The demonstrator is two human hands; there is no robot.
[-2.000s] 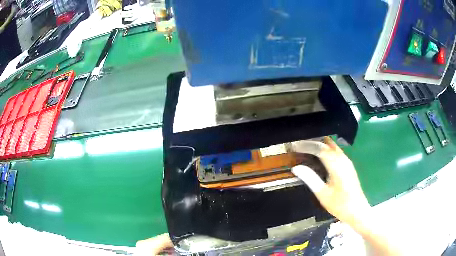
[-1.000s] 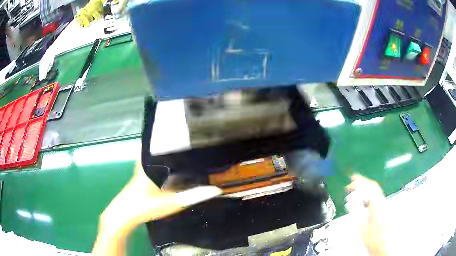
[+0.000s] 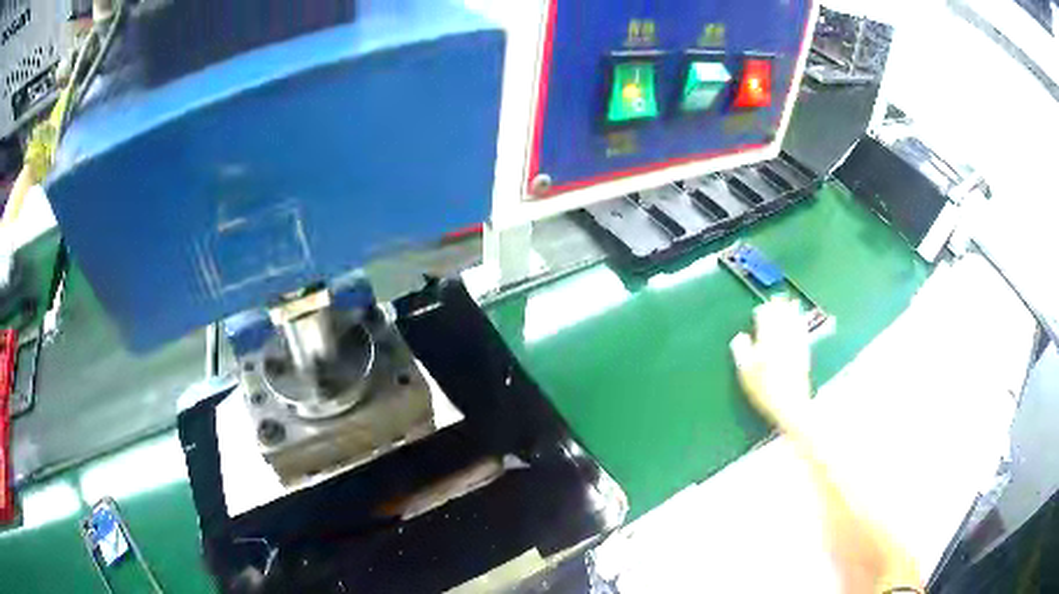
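My right hand (image 3: 776, 362) is over the green surface at the right, with its fingertips at the near end of a phone middle frame (image 3: 761, 269). The frame is thin, with a blue patch at its far end. Blur hides whether the fingers grip it. My left hand is out of the picture. Another phone middle frame (image 3: 110, 536) with a blue patch lies at the lower left, cut off by the edge. The grey press head (image 3: 348, 447) stands under its round shaft. The black press base (image 3: 499, 406) surrounds a blurred brownish and pale strip in front of the head.
The blue press body (image 3: 290, 174) fills the upper left. The control panel (image 3: 679, 139) has lit green and red buttons. A black pocketed tray (image 3: 708, 209) lies behind the right frame. A red tray (image 3: 7, 429) shows at the left edge. A dark box-like object (image 3: 900, 192) stands at the far right.
The view has swung right. My left hand has left the picture. My right hand has moved from beside the press to the frame on the right. A frame now shows at the lower left.
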